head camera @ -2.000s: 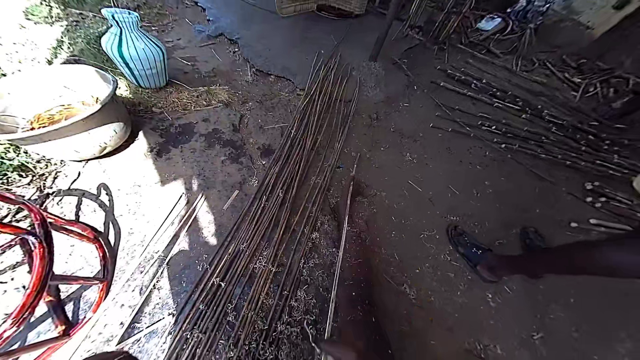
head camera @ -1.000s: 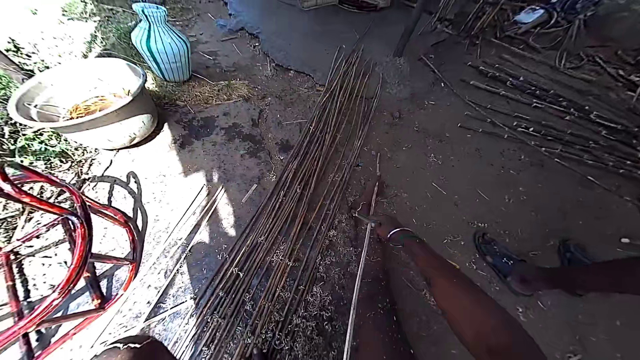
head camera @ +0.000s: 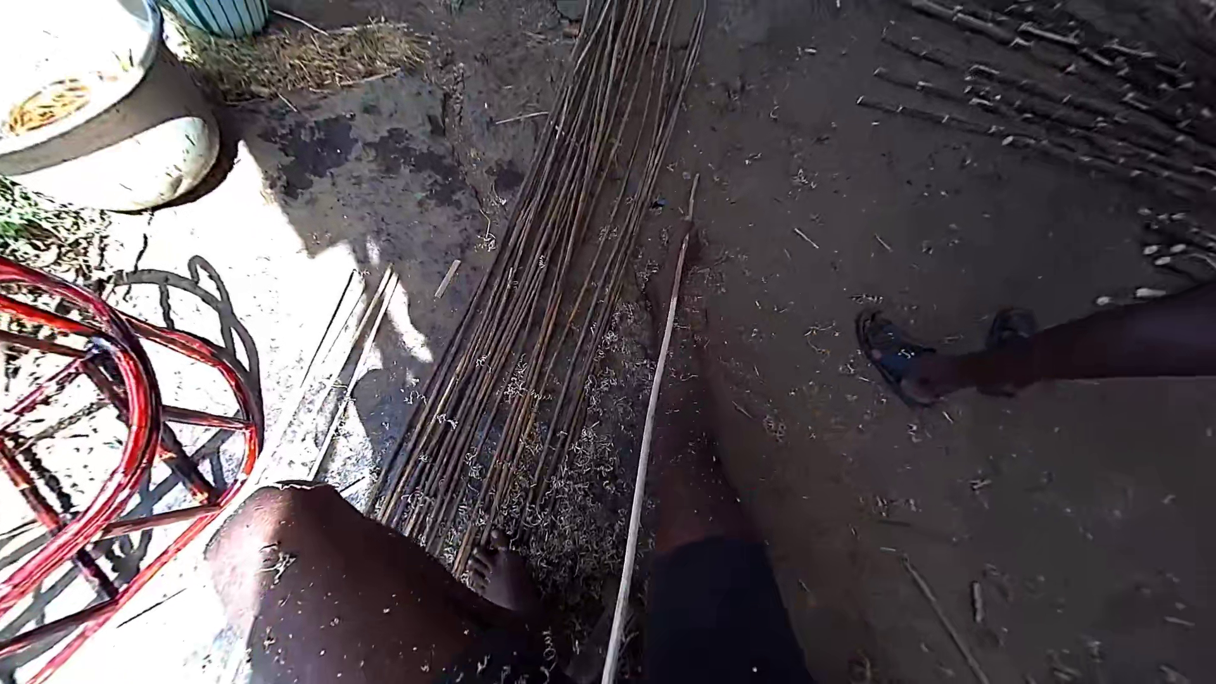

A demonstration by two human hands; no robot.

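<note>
Neither of my hands can be made out in the head view. A long, thin, pale stripped cane [head camera: 649,427] runs from the bottom edge up over my outstretched lower leg [head camera: 698,465], its darker tip [head camera: 693,195] beyond the foot. To its left, a long bundle of thin brown canes [head camera: 560,237] lies on the ground, its near ends by my other foot [head camera: 508,575]. Curly shavings [head camera: 589,513] are scattered between the bundle and the leg. My bent knee [head camera: 294,522] is at the lower left, flecked with shavings.
A red-brown, glossy cane frame [head camera: 147,408] stands at left. Behind it are a pale basin [head camera: 142,161] and the base of a striped blue-green vessel [head camera: 223,14]. Another person's sandalled foot [head camera: 902,366] is at right, below a pile of knotty sticks [head camera: 1021,43].
My right hand, wearing a bracelet and on the pale cane near its far end one second ago, has left the view. The view has moved closer to my legs.
</note>
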